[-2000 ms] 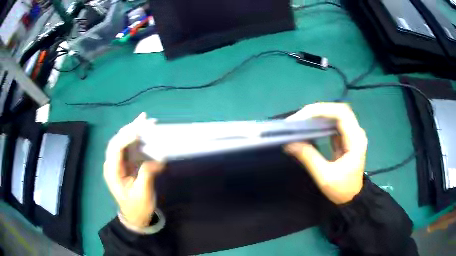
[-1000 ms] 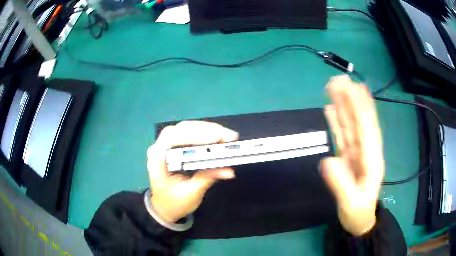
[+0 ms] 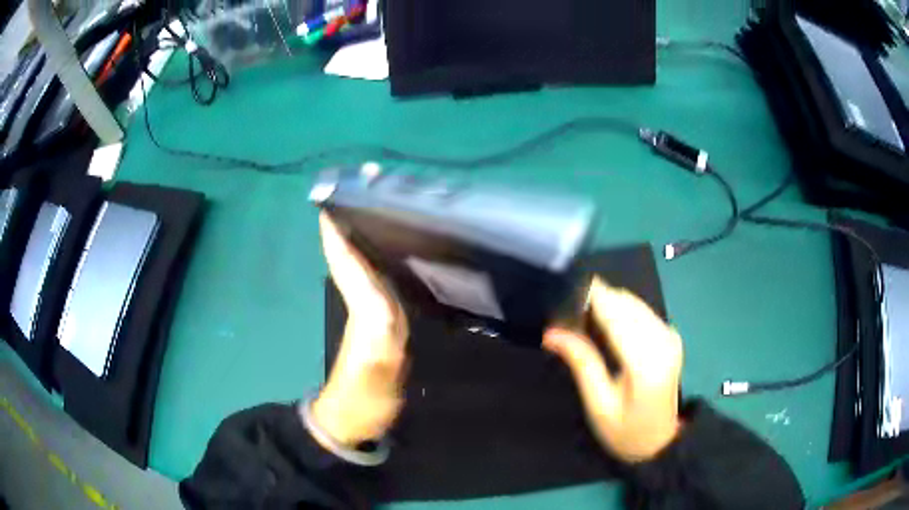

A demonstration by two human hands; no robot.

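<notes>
A closed mini laptop [image 3: 454,254] is held tilted above the black foam mat [image 3: 478,418] and is blurred. Its silver-grey edge faces up and away. Its dark underside with a pale rating label [image 3: 456,287] faces me. My right hand [image 3: 630,374] grips its right lower corner, thumb on the underside. My left hand [image 3: 367,344] is at its left side, with the fingers mostly hidden behind it; whether they grip it is not clear. A band is on my left wrist.
A black cable with an inline adapter [image 3: 680,151] runs behind the laptop; loose plugs [image 3: 736,387] lie at right. A dark panel [image 3: 523,45] stands at the far side. Closed laptops [image 3: 110,289] on black mats lie left and right. Marker pens [image 3: 334,22] are by a clear bin [image 3: 239,35].
The laptop has turned from edge-on to show its underside and has moved up. My right hand, open beside it before, has come down and now grips its right end.
</notes>
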